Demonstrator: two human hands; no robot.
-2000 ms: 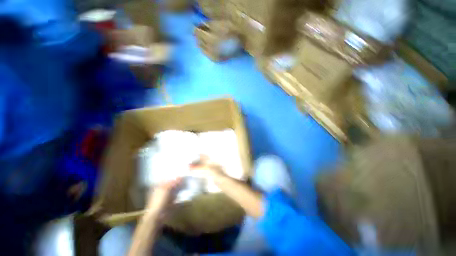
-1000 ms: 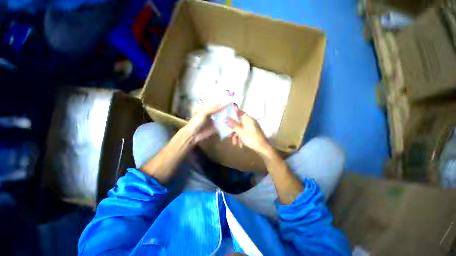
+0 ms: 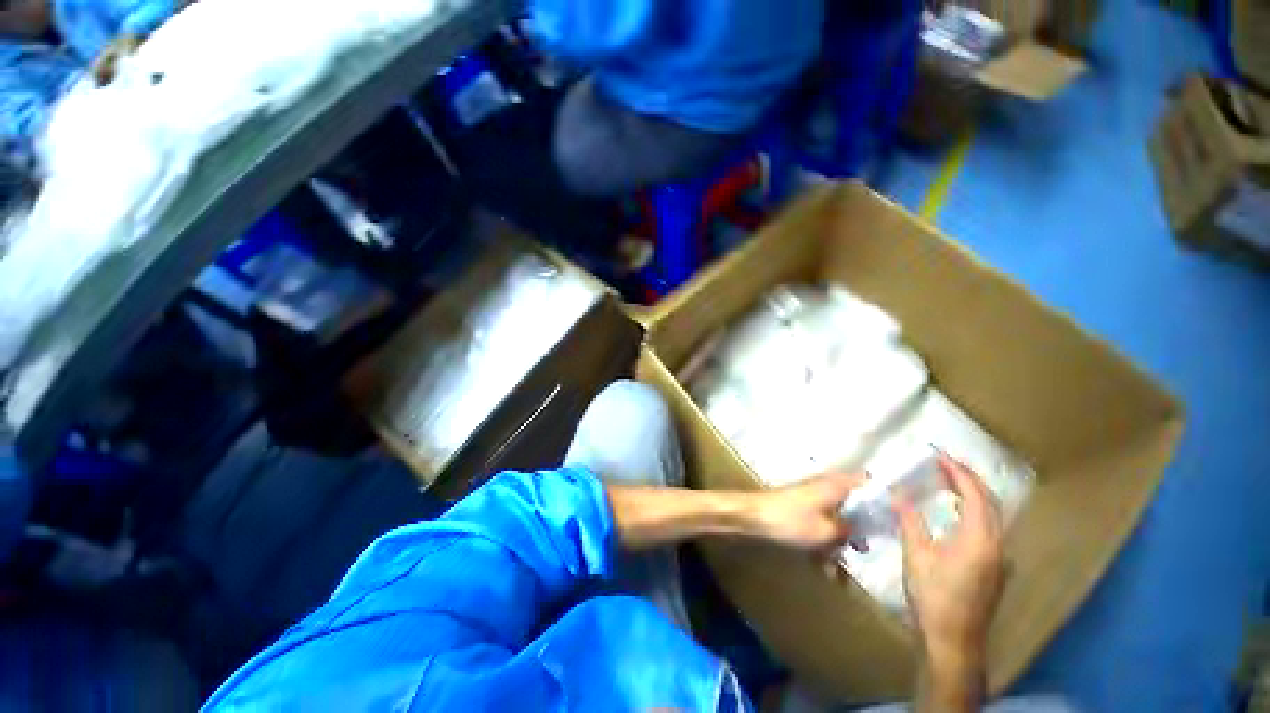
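Observation:
A small clear bag (image 3: pixel 919 485) is held between both hands over the large open packing carton (image 3: pixel 1059 334). My left hand (image 3: pixel 808 513) holds its left side, and the fingers are partly hidden by the bag. My right hand (image 3: pixel 955 550) pinches its right side with thumb and fingers. The bag's contents are unclear. White stacked bagged goods (image 3: pixel 815 383) lie in two rows inside the carton below the hands.
A side carton (image 3: pixel 495 365) with white bags stands left of my knee. A workbench (image 3: pixel 265 181) heaped with white goods curves across the upper left. A person in blue (image 3: pixel 683 63) sits beyond. Another brown carton (image 3: pixel 1212 160) stands on the blue floor at right.
The view has swung left, so the packing carton now sits further right and the workbench shows. Both hands still hold a small bag, now above the right row of goods.

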